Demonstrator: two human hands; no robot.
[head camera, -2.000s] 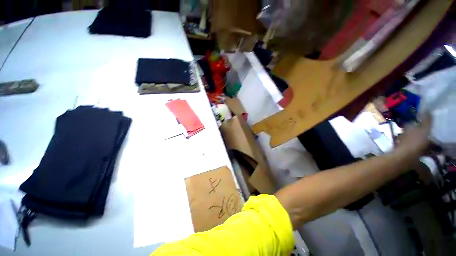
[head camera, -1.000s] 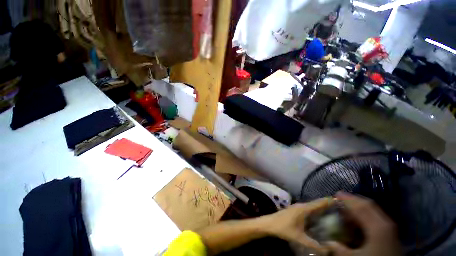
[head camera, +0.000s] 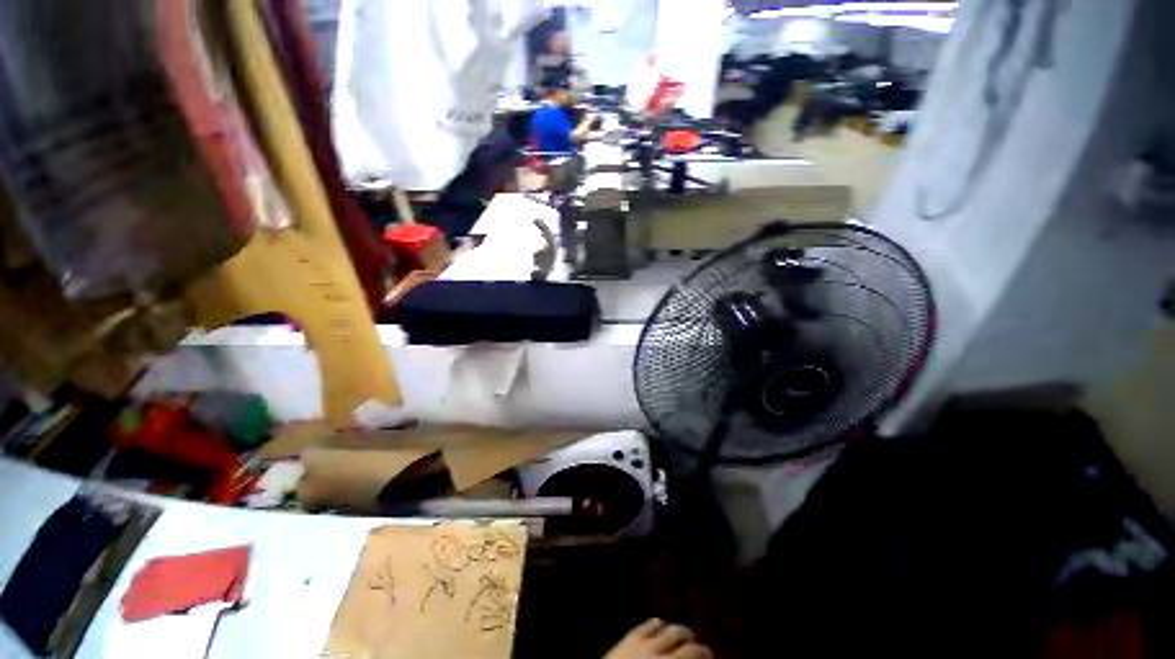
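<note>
One hand, apparently my left hand (head camera: 657, 640), shows at the bottom edge. It is cut off, with only knuckles or fingers visible, and whether it holds anything cannot be told. My right hand is out of the picture. A brown card pattern with handwritten marks (head camera: 425, 595) lies on the white table's near corner, left of the hand. Red-orange card templates (head camera: 187, 582) lie further left on the table. A dark cut panel stack (head camera: 56, 566) is at the far left, partly cut off by the frame.
A black floor fan (head camera: 786, 345) stands ahead. A dark folded bundle (head camera: 496, 312) lies on a pale ledge. Large card patterns (head camera: 329, 315) hang at left. Dark cloth (head camera: 954, 528) is piled at right beside a white wall or column (head camera: 1018, 206). A person in blue (head camera: 554, 126) is far off.
The view has swung right, shifting the table left and bringing the fan fully into view. Both hands, earlier together around a blurred object, have dropped low; only part of one shows now.
</note>
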